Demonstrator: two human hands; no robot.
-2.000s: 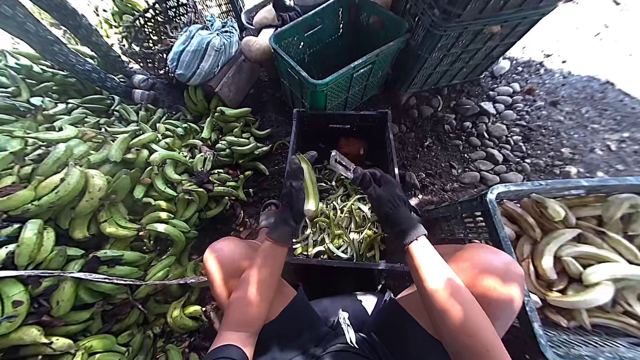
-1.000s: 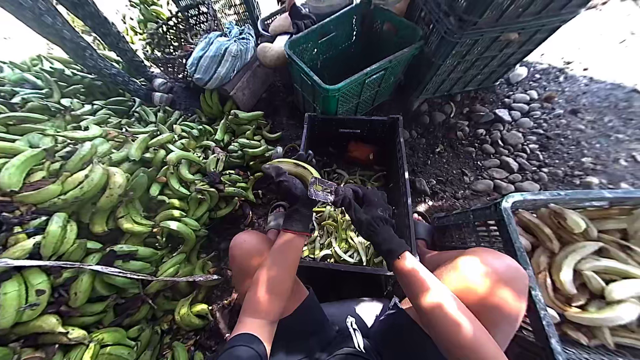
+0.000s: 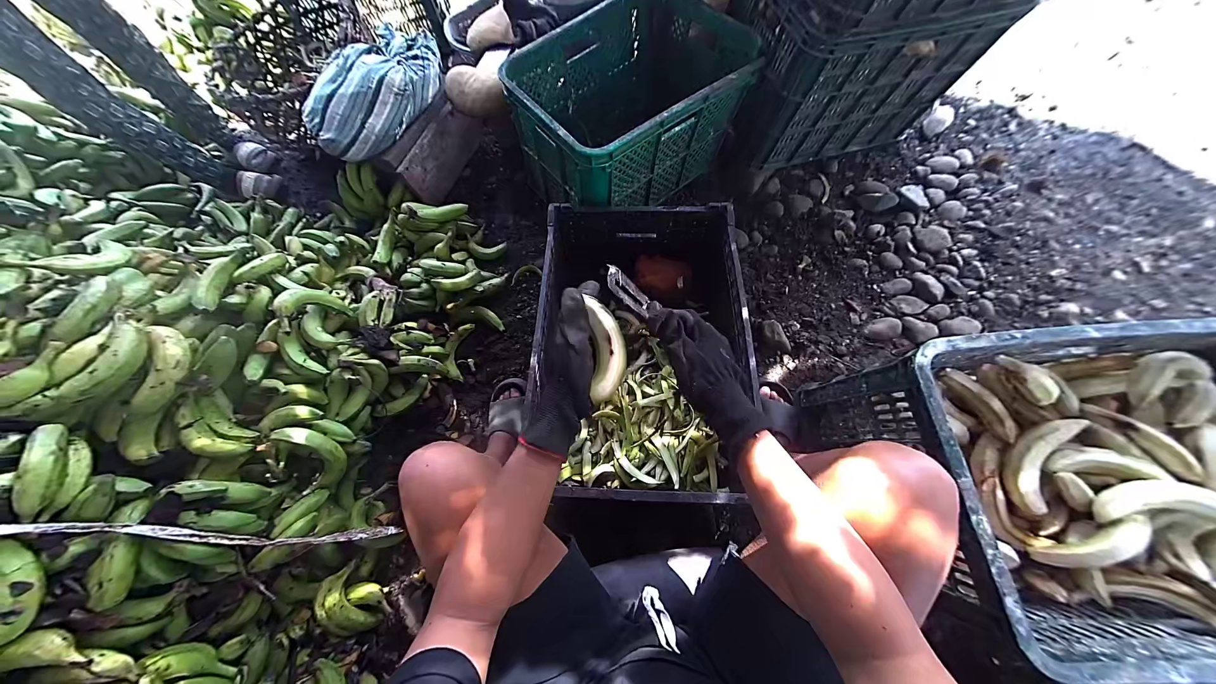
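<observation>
My left hand (image 3: 566, 366), in a black glove, holds a plantain (image 3: 607, 350) upright along its palm; the side facing me is pale and peeled. My right hand (image 3: 701, 366), gloved too, grips a metal peeler (image 3: 628, 291), its head pointing up and left, a little apart from the fruit. Both hands are over a black plastic crate (image 3: 646, 220) between my knees. Green peel strips (image 3: 655, 432) cover its bottom, and a reddish-orange object (image 3: 662, 275) lies near its far end.
Green plantains (image 3: 313, 328) are heaped across the left. At right, a crate (image 3: 969, 532) holds peeled plantains (image 3: 1102, 475). Beyond the black crate stand a green crate (image 3: 617, 161) and stacked dark crates (image 3: 855, 90). A striped sack (image 3: 373, 95) sits at back left; stones (image 3: 917, 261) lie right.
The plantain, held slanting against the peeler one second ago, now stands upright in my left hand. Its visible side has gone from green two seconds ago to pale. The peeler is now apart from it.
</observation>
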